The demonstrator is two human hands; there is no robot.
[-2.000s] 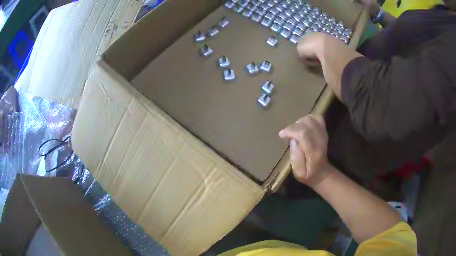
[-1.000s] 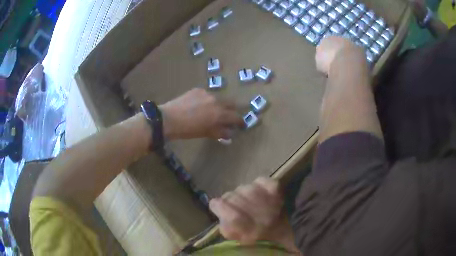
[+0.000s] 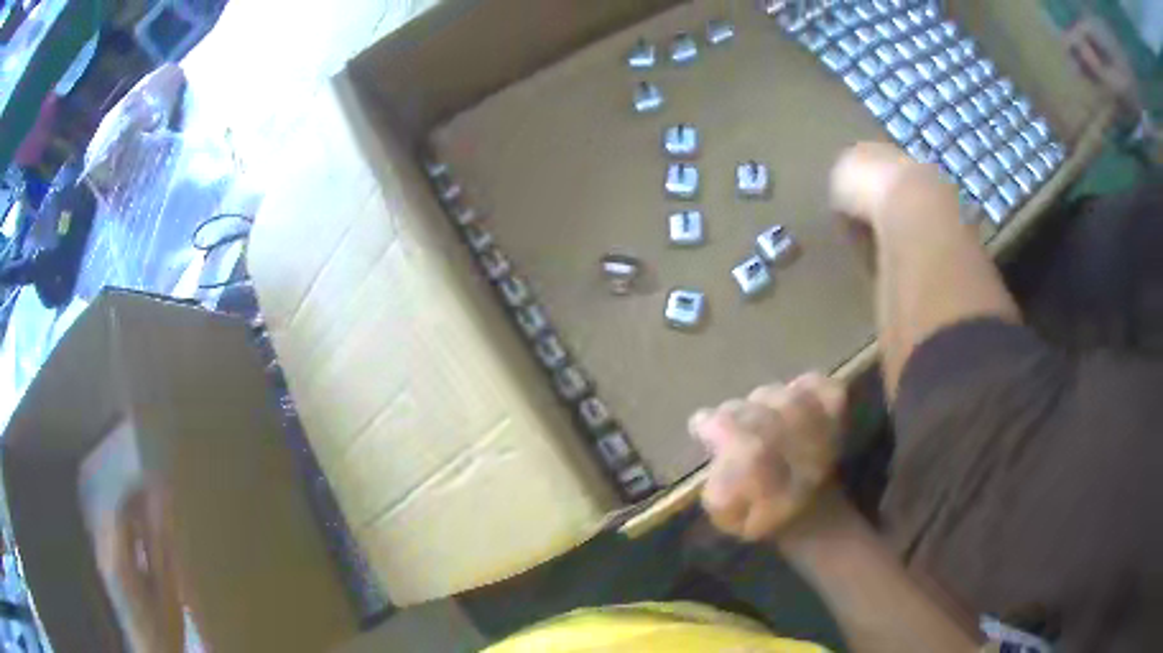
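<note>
The larger carton lies open and tilted in front of me. On its brown floor pad, loose silvery metal parts lie scattered. A tight block of parts fills the far right corner, and a row of parts runs along the near left wall. My right hand is closed over the carton's near right edge. My left hand is low on the left, inside the smaller carton. It is blurred and partly hidden, so its hold cannot be told.
Another person's hand, with a dark brown sleeve, reaches over the larger carton beside the packed parts. A wide creased flap hangs between the cartons. Bubble wrap and a black cable lie behind the smaller carton.
My left hand came into the larger carton, then moved away left into the smaller one. My right hand stays on the edge. The row along the left wall and more loose parts now show.
</note>
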